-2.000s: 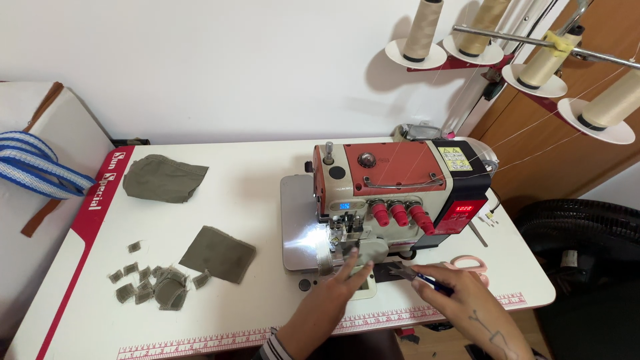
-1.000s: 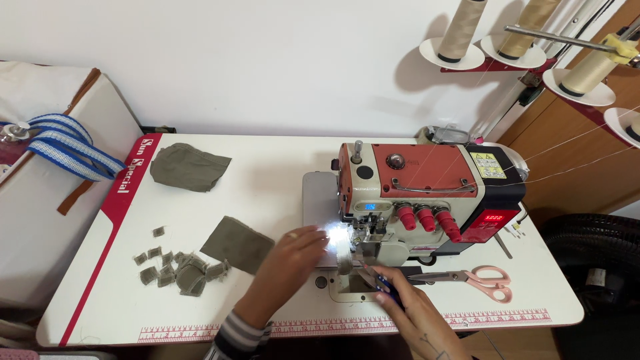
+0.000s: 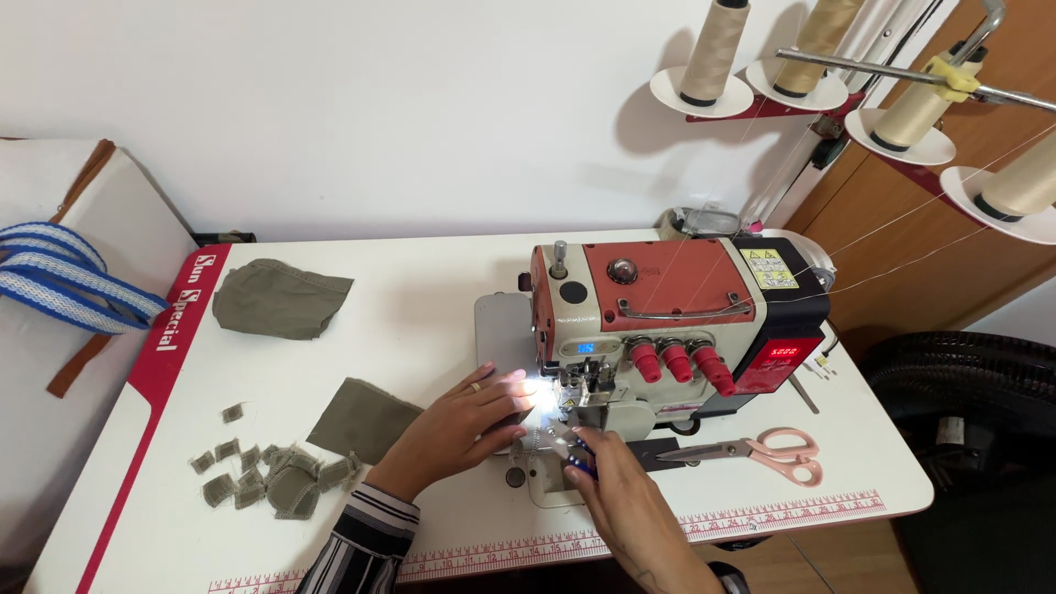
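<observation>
A red and cream overlock sewing machine (image 3: 643,322) stands on the white sewing table with its work light lit. My left hand (image 3: 466,425) lies palm down at the left of the presser foot, fingertips in the glare; a piece of dark cloth shows partly under its fingers. In my right hand (image 3: 606,470) is a small pair of blue-handled thread snips (image 3: 580,454), blades pointing at the needle area. Beneath my left wrist and to its left lies an olive cloth piece (image 3: 359,421). Small olive fabric pieces (image 3: 289,487) are heaped at the left.
Pink-handled scissors (image 3: 784,454) lie right of my right hand. Another olive cloth (image 3: 280,301) rests at the back left. A ruler tape (image 3: 511,557) runs along the front edge. Thread cones (image 3: 716,58) stand above, their threads leading to the machine. A blue-and-white strap (image 3: 74,280) hangs at left.
My left hand, raised near the needle area a second ago, is now laid flat beside it. The snips remain in my right hand. The pink-handled scissors, mostly covered two seconds ago, show fully.
</observation>
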